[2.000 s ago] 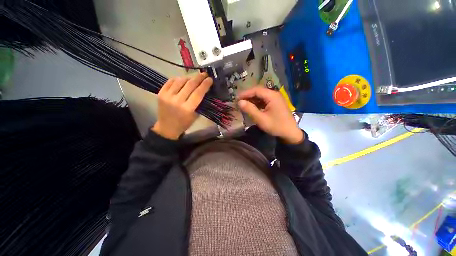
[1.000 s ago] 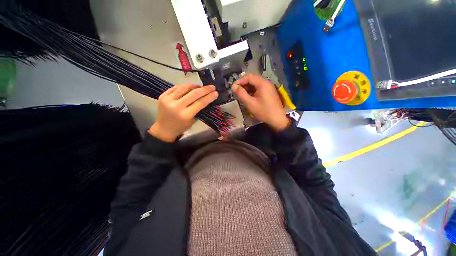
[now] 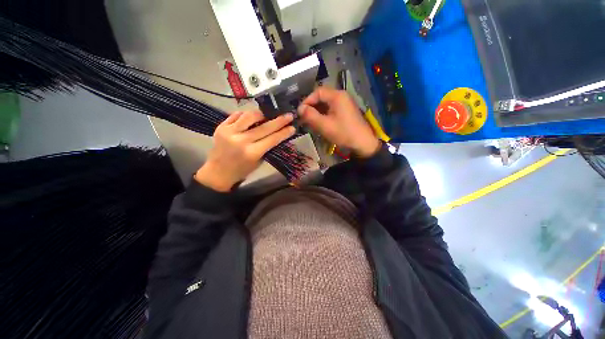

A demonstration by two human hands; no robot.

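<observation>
A thick bundle of black cables point(image 3: 152, 93) runs from the upper left across the metal plate. Its reddish cable ends point(image 3: 292, 161) fan out below my left hand point(image 3: 240, 145). My left hand lies over the bundle, its forefinger stretched toward the feed slot point(image 3: 284, 104) under the white arm. One single black cable point(image 3: 192, 87) runs apart from the bundle to the slot. My right hand point(image 3: 335, 121) is at the slot with thumb and forefinger pinched, close to the left fingertips. Whatever lies between its fingertips is too small to tell.
The work plate point(image 3: 174, 40) carries a red arrow label point(image 3: 235, 81). The white machine arm point(image 3: 244, 43) stands above the slot. Yellow-handled pliers point(image 3: 376, 124) lie beside my right hand. At right are a blue control box point(image 3: 424, 73) and an emergency stop point(image 3: 452, 117). Black cable stock point(image 3: 79, 232) hangs at left.
My right hand has moved in toward my left fingertips and the slot. My left forefinger now stretches toward the slot. The view has shifted slightly, and the bundle remains under my left hand.
</observation>
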